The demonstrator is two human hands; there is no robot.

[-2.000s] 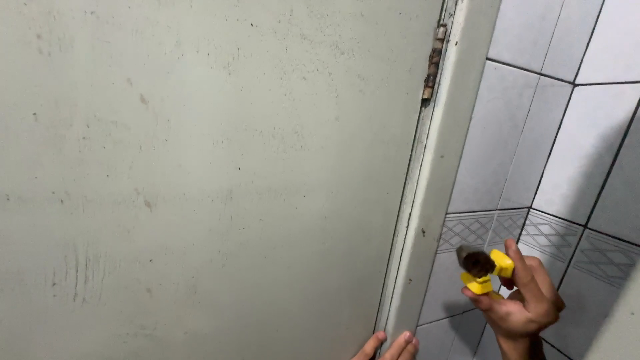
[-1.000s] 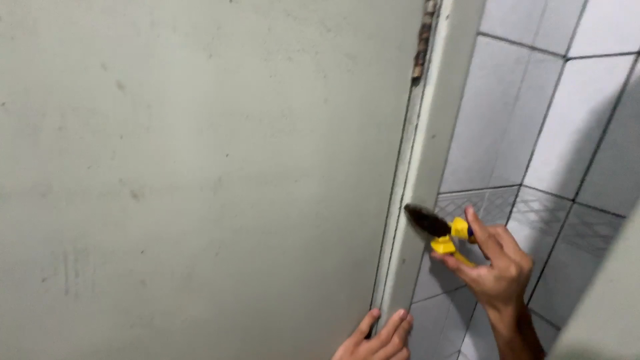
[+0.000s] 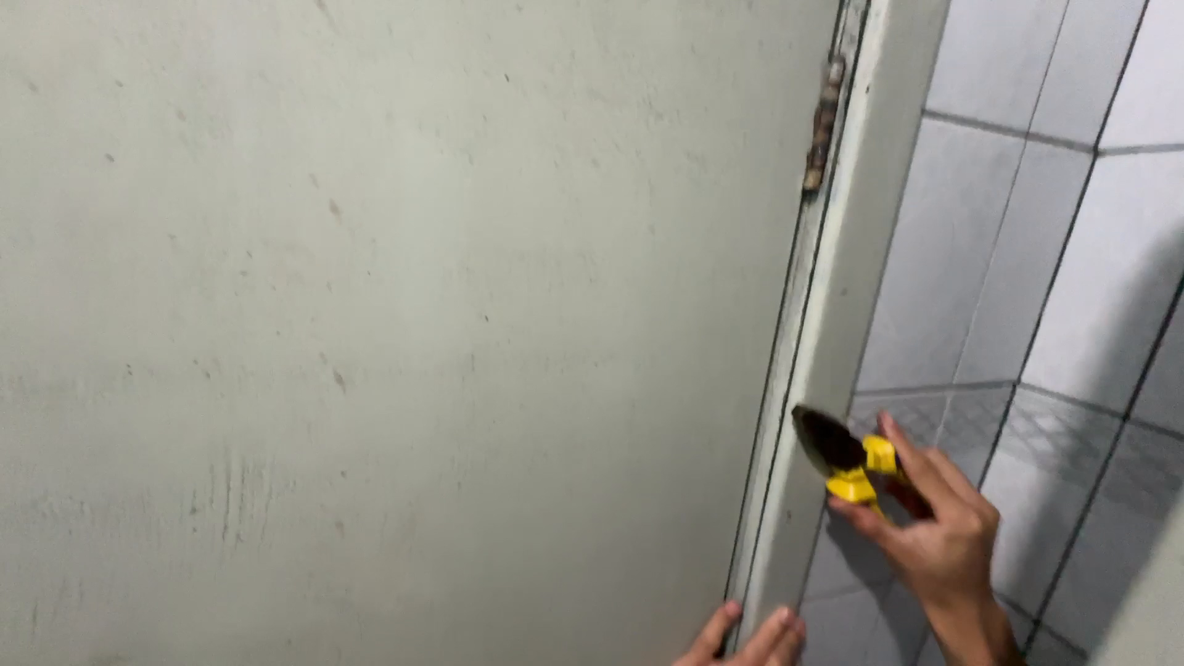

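In the head view my right hand (image 3: 948,536) grips a pair of pliers (image 3: 832,444) by its yellow and dark handles. The dark jaws point up and left, in front of the pale door frame (image 3: 846,296); whether they touch it I cannot tell. My left hand (image 3: 745,643) rests its fingertips low on the frame and beside the gap along the door's edge; most of it is cut off by the bottom of the view. A pale grey-green door (image 3: 462,324) with scuffs fills the left side. A rusty hinge (image 3: 823,125) sits at the gap, above both hands.
Tiled wall (image 3: 980,231) with dark grout lines and a patterned band stands right of the frame. A shadow falls across the tiles. A pale, blurred surface (image 3: 1147,610) cuts into the lower right corner.
Since two seconds ago my right hand has brought the pliers left, from in front of the tiles to the door frame. My left hand stays low at the frame.
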